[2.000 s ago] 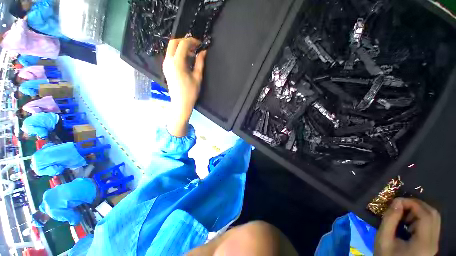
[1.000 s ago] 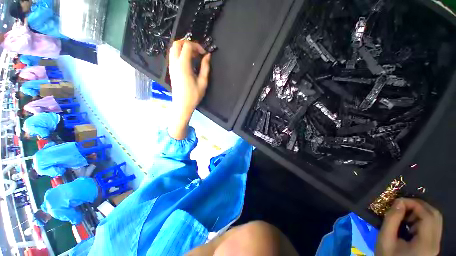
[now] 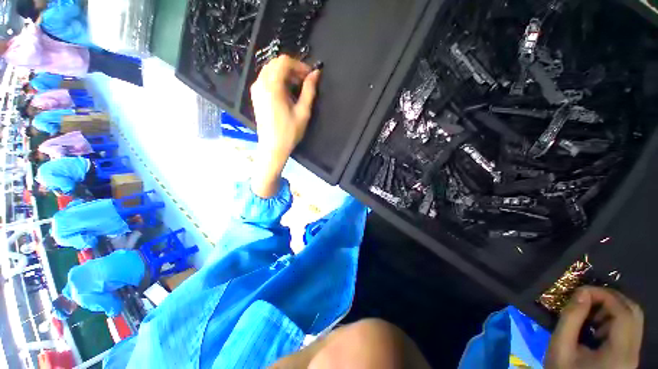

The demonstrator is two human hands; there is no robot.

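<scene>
My left hand (image 3: pixel 283 108) is over the middle tray section, thumb and fingers pinched around a small black part that shows at the fingertips (image 3: pixel 317 65). Rows of black parts (image 3: pixel 301 29) lie just beyond it. My right hand (image 3: pixel 599 328) is curled at the lower right, beside a small pile of brass-coloured pins (image 3: pixel 565 287), cut off by the bottom edge. Something dark shows between its fingers, but I cannot tell whether it is held. A jumbled heap of black plastic parts (image 3: pixel 490 158) fills the large tray section between my hands.
The divided black tray (image 3: pixel 440 234) has low walls. Another heap of black parts (image 3: pixel 220 36) lies in its far section. A few loose pins (image 3: pixel 613 275) lie near the pile. At the left are seated people in blue smocks (image 3: pixel 108 281), blue stools (image 3: pixel 169 252) and cartons.
My left hand has shifted right with the small black part at its fingertips, showing more of the rows' near end. My right hand has stayed by the pins, nearly unchanged.
</scene>
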